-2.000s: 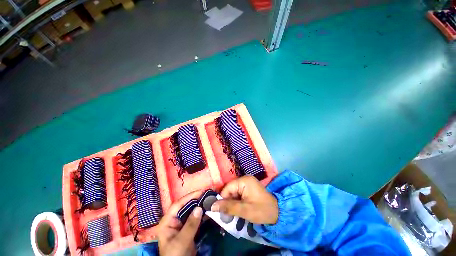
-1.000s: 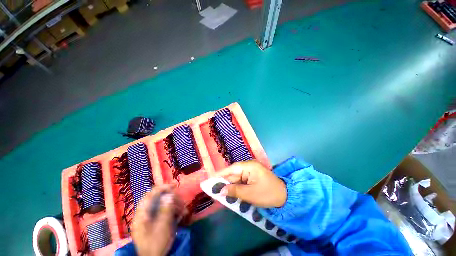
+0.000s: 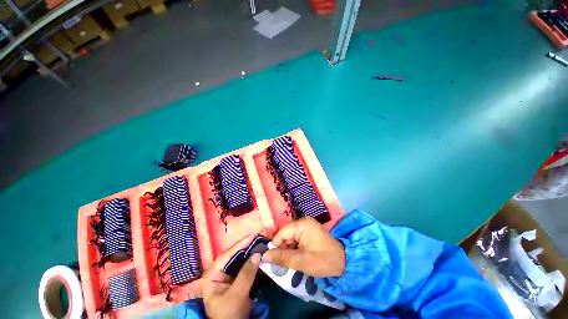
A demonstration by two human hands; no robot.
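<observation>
An orange-red tray (image 3: pixel 266 215) has four long slots holding black-and-white striped stacks (image 3: pixel 179 230) with dark lead wires. My left hand (image 3: pixel 231 288) holds small dark wired components (image 3: pixel 235 261) over the tray's front edge. My right hand (image 3: pixel 311 248) holds a white liner strip (image 3: pixel 283 280) with round dark adhesive pads. Its fingertips meet those of my left hand at a grey round pad (image 3: pixel 256 248) on one component. The contact under the fingertips is partly hidden.
A white tape-like roll (image 3: pixel 75 293) stands left of the tray. A dark parts pile (image 3: pixel 179 156) lies beyond it. A metal post (image 3: pixel 344 34) rises at the bench's far edge. An open carton (image 3: pixel 534 227) with plastic scrap is at the right. A marker (image 3: pixel 556 58) lies far right.
One second ago my left hand was apart from the strip, blurred over the tray. It has moved right with components to meet my right hand at the strip's end.
</observation>
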